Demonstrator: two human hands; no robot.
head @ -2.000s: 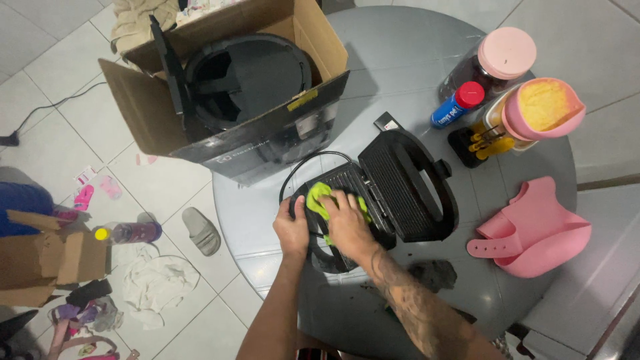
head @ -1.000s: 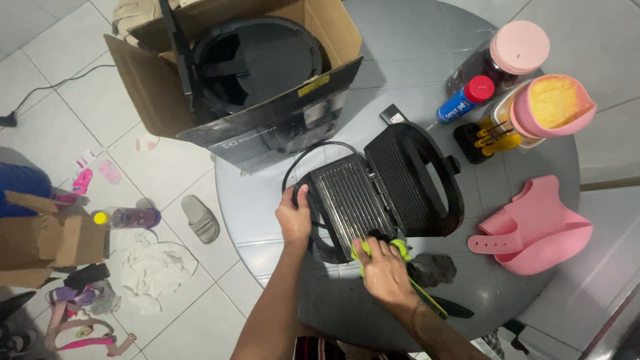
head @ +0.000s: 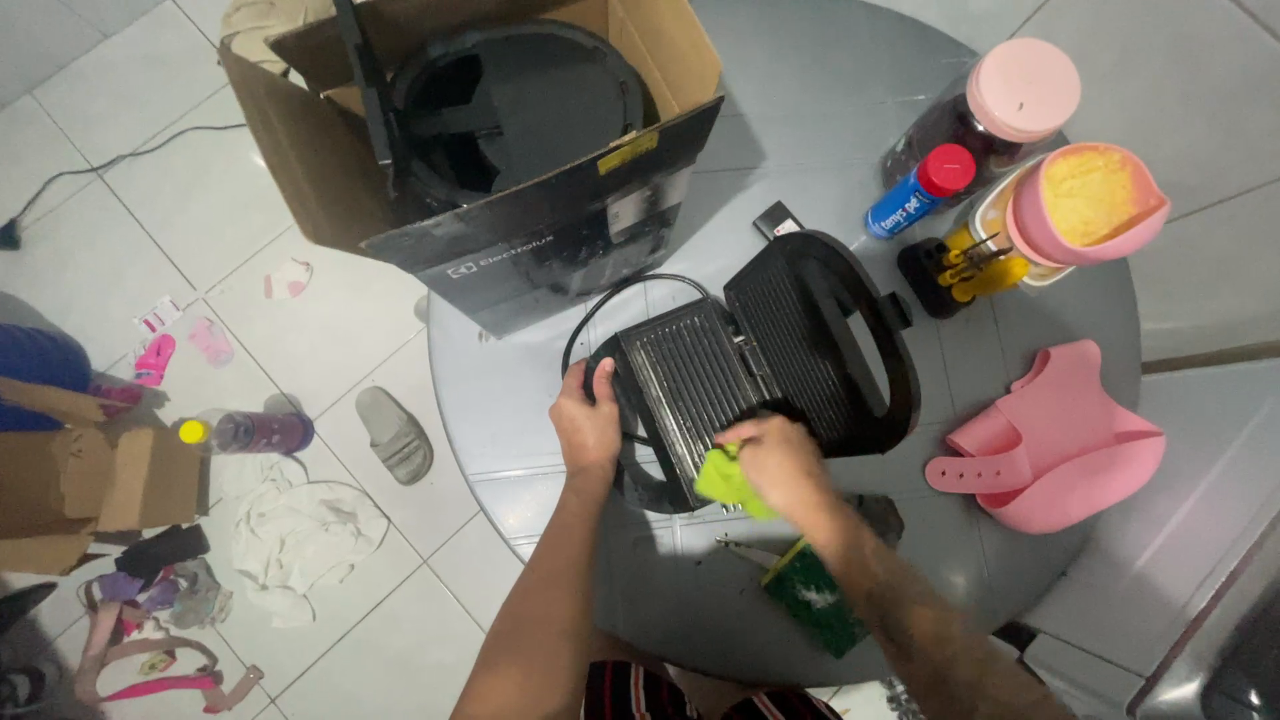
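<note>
A black sandwich grill (head: 690,375) lies opened flat on the round grey table, its two ribbed plates facing up. My left hand (head: 588,418) grips the outer edge of the left half, near its handle. A bright green cloth (head: 732,482) is bunched in my right hand (head: 780,465), over the lower end of the left plate near the hinge; the tips of its fingers are partly blurred. Below the grill, partly behind my right forearm, lies a green scouring pad (head: 815,600) with pale residue. Beside it is a thin tool (head: 750,549). A dark wad (head: 878,518) is partly behind my forearm.
An open cardboard box (head: 540,270) holds a round black appliance. At the right stand a pink-lidded jar (head: 1025,90), a blue powder bottle (head: 900,205), a yellow-handled screwdriver set (head: 975,272) and a pink container (head: 1090,200). A pink silicone bib (head: 1060,440) lies near the table's right edge.
My right hand has moved from the plate's lower edge back up toward the hinge with the green cloth. The green scouring pad now shows more fully. My left hand still holds the grill's edge.
</note>
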